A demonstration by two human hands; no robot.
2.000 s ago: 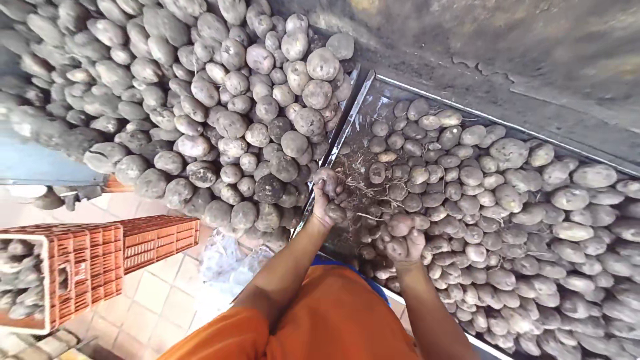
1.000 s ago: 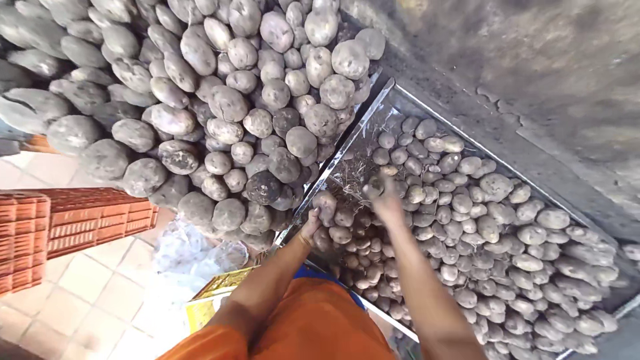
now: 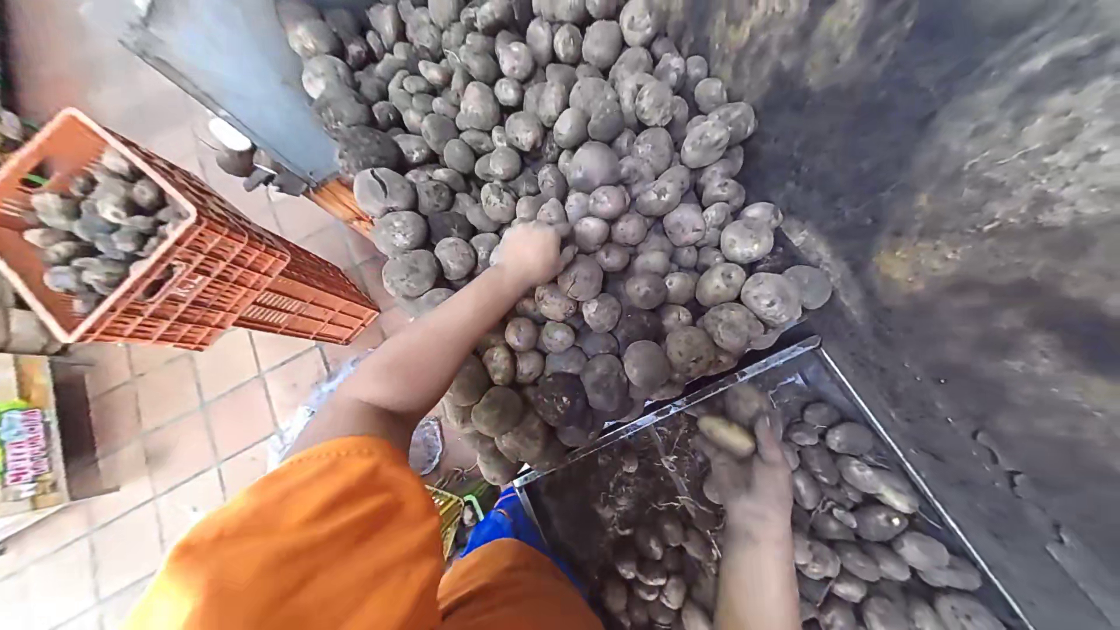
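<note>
A large heap of dirt-covered potatoes fills the upper middle of the head view. My left hand reaches onto it, fingers curled over small potatoes; whether it grips one is unclear. On the right, above a metal-edged bin, my right hand is blurred, with a yellowish elongated potato and a rounder brown potato at its fingers. Smaller potatoes lie in that bin, with loose soil and root bits near its left corner.
An orange plastic crate holding potatoes stands at the left on the tiled floor. A metal divider separates heap and bin. A stained wall runs along the right. Clear plastic lies beside my left arm.
My left hand has moved from beside the divider onto the large potato heap. My right hand remains over the bin, now with potatoes at its fingers. The view has swung left.
</note>
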